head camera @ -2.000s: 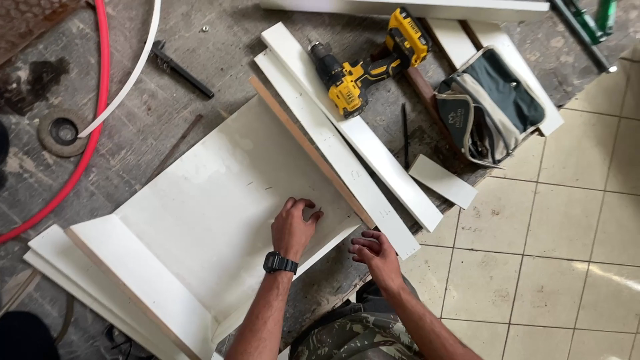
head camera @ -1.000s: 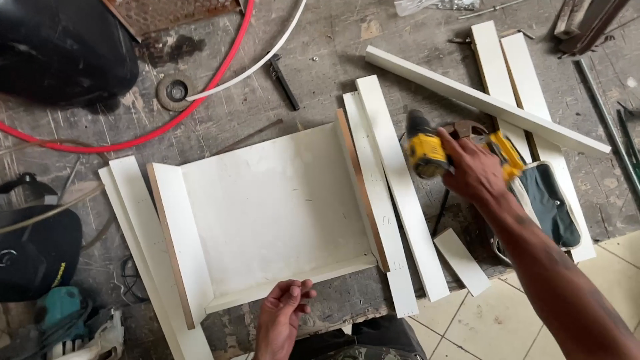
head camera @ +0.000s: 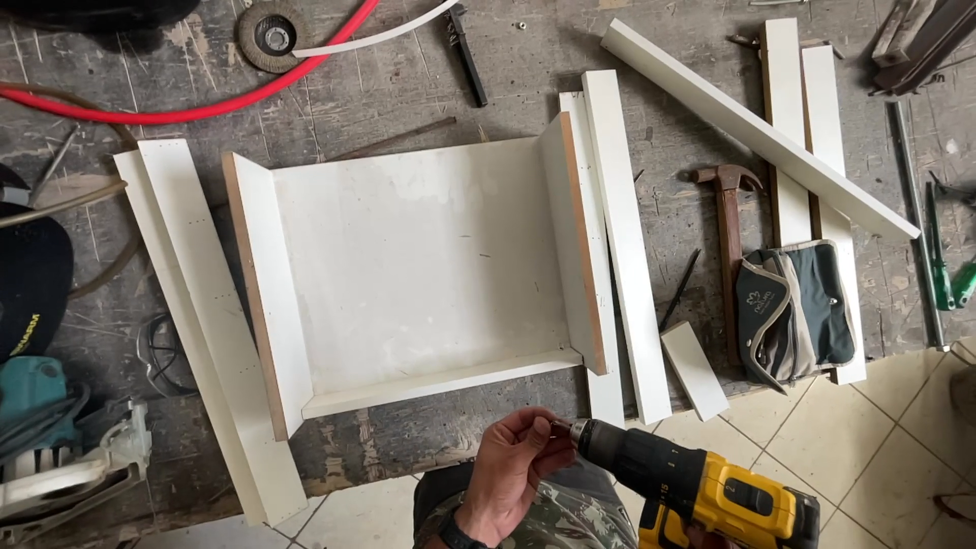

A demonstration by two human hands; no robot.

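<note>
A yellow and black cordless drill (head camera: 705,476) points left near the table's front edge, with my right hand (head camera: 705,536) shut on its handle, mostly hidden beneath it. At the drill's chuck, the fingertips of my left hand (head camera: 515,465) pinch something small, probably a screw or bit; it is too small to tell. Beyond my hands lies a white panel assembly (head camera: 419,252) with upright boards along its left, right and near sides. White strips (head camera: 629,252) lie along its right side, and more white strips (head camera: 221,305) along its left.
A claw hammer (head camera: 730,259), a fabric pouch (head camera: 797,313) and a short white offcut (head camera: 695,371) lie to the right. A long white strip (head camera: 762,126) crosses two others. A red hose (head camera: 229,110) and a flap disc (head camera: 274,36) are at the upper left, a teal power tool (head camera: 38,396) at lower left.
My right hand has brought the drill from the right side of the table to the front edge, beside my left hand. The hammer and pouch now show fully. The view has shifted.
</note>
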